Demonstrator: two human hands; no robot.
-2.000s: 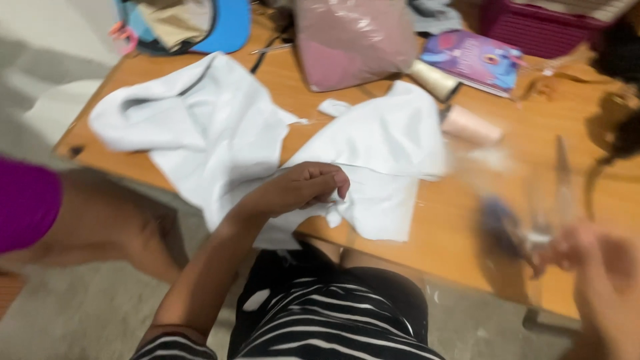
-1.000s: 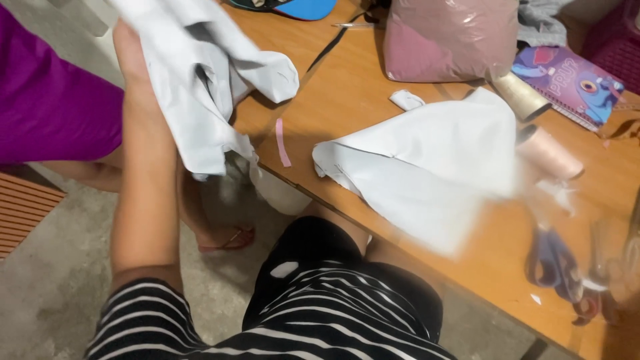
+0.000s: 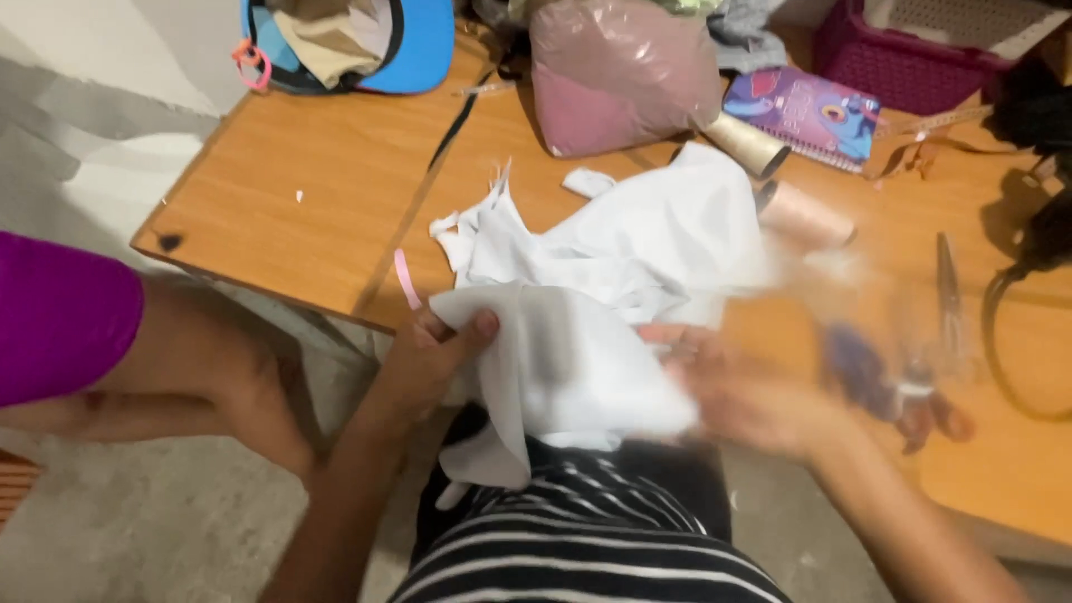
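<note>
A piece of white fabric hangs over my lap at the table's front edge. My left hand pinches its upper left part between thumb and fingers. Blurred by motion, my right hand is at the fabric's right side; whether it grips the cloth cannot be told. More white fabric lies crumpled on the wooden table just beyond, with frayed threads at its left end. A narrow pink strip lies near my left hand. To the right are blurred scissors with dark blue handles.
Beyond the fabric stand a plastic bag of pink material, two thread cones, a spiral notebook and a maroon basket. A blue cap lies at the back left. Another person's leg is beside the table at left.
My left hand, raised at the far left with white fabric a second ago, is now low at the table's front edge. My right hand has come into view beside the cloth. The view has shifted.
</note>
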